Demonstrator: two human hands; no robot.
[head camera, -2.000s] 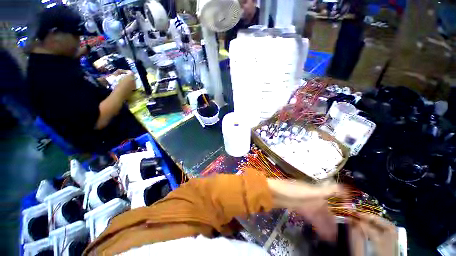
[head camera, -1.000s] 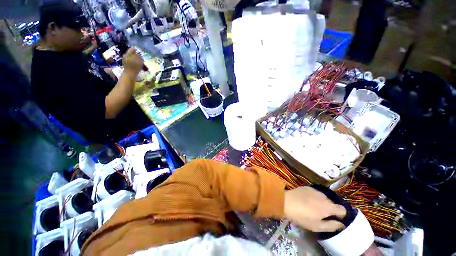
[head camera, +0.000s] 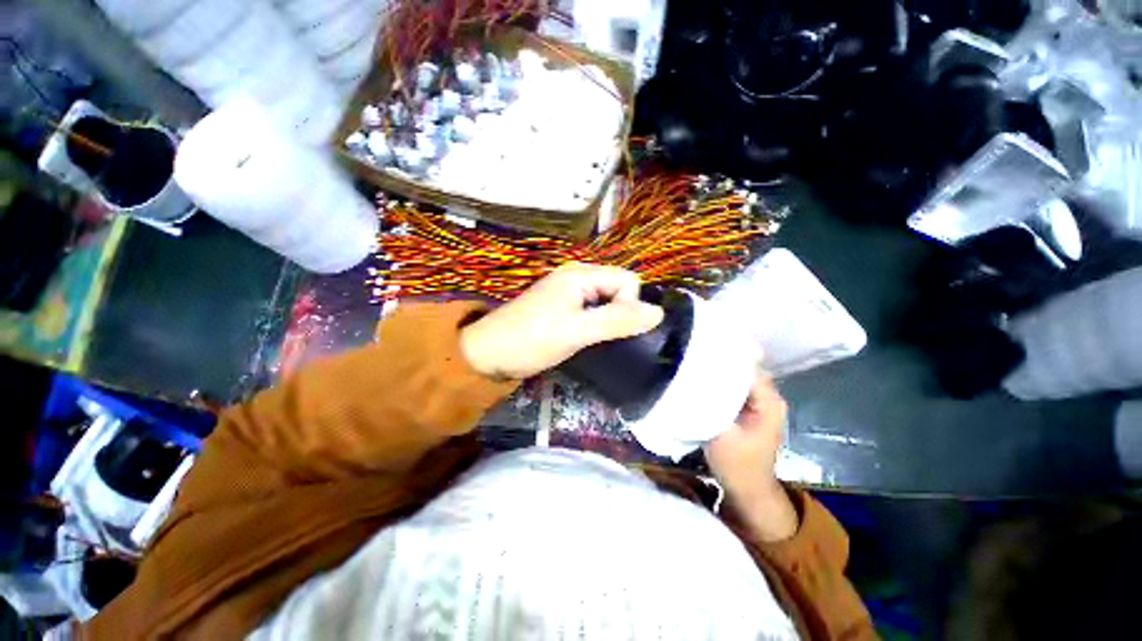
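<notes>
My left hand (head camera: 560, 322) holds the black round housing (head camera: 626, 363) from its upper left, with the thumb and fingers at its rim. My right hand (head camera: 749, 441) grips the white round housing (head camera: 701, 384) from its lower right side. The black part sits partly inside the white ring, and the two are held together above the bench near my body. A flat white bracket housing (head camera: 798, 313) sticks out at the upper right of the white ring. Whether it is joined to the ring is hard to tell.
A carton (head camera: 501, 215) of small white fittings stands behind, with orange wire leads (head camera: 482, 253) before it. Stacked white housings (head camera: 273, 188) stand at left, black housings (head camera: 764, 88) at back right. A white bracket (head camera: 996, 190) lies at right. A blue crate (head camera: 63, 403) is lower left.
The view has swung right and down. The black and white parts now show closer to mid-picture, and my right hand has come into clear view beneath them.
</notes>
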